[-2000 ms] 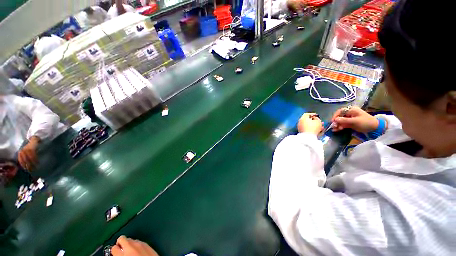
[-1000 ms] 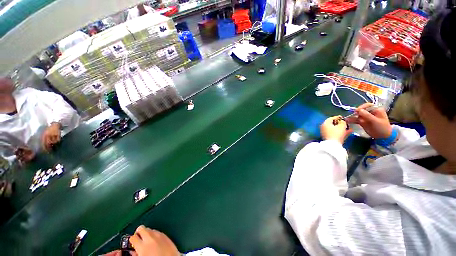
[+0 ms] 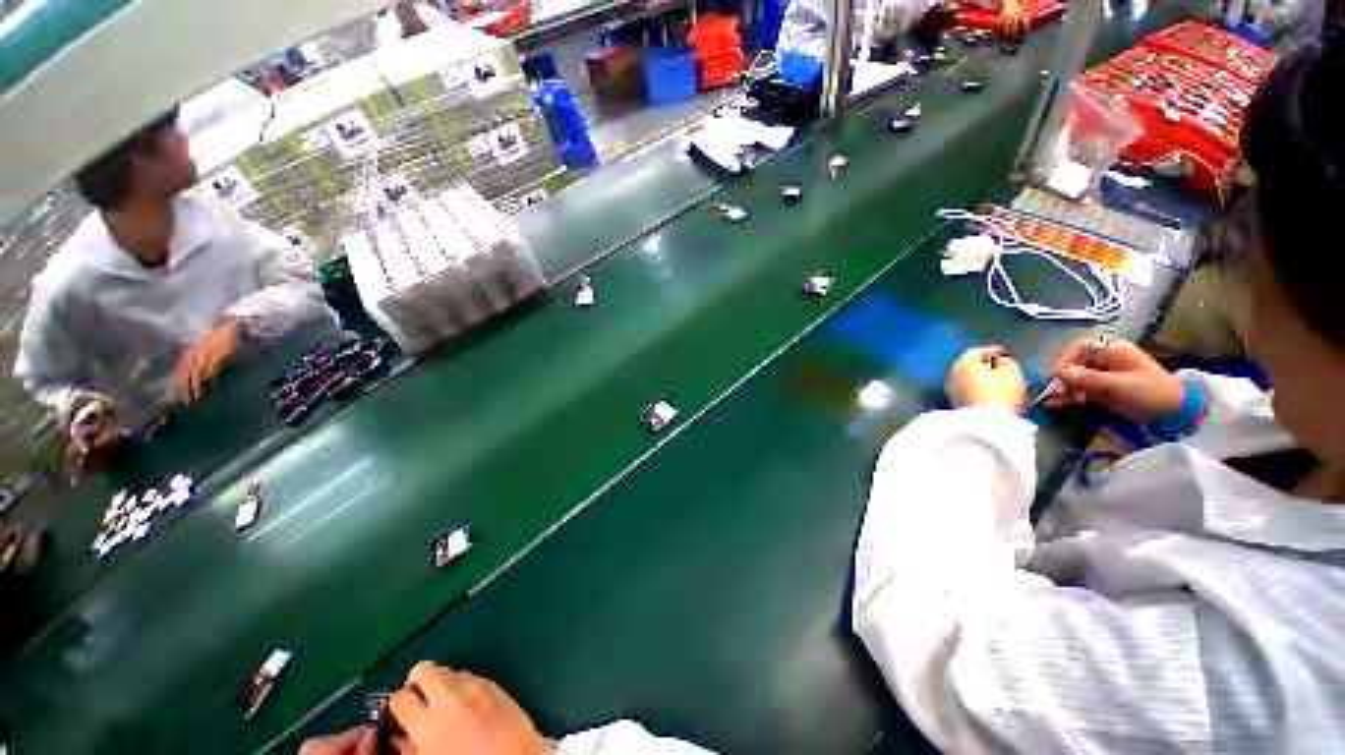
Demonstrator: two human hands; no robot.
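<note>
My right hand (image 3: 465, 714) is at the bottom edge, its fingertips on a small black housing (image 3: 379, 711). Only the fingertips of my left hand (image 3: 339, 742) show, cut off by the bottom edge, gripping the housing from the left. The fingers hide much of it. On the green belt just beyond lies a dark housing with a silver-white battery (image 3: 264, 682). Another housing with a white battery (image 3: 453, 546) lies farther right, near the pale seam.
More small parts lie along the belt (image 3: 659, 415). Across it are white pieces (image 3: 143, 513), a dark housing pile (image 3: 326, 378), a white tray stack (image 3: 443, 273) and a person in white (image 3: 148, 295). At right, a person's sleeve (image 3: 951, 531) rests near a white cable (image 3: 1033, 307).
My left fingertips have come into view on the housing, alongside my right hand. The parts on the belt have shifted up and right. The person across the belt now shows head and shoulders.
</note>
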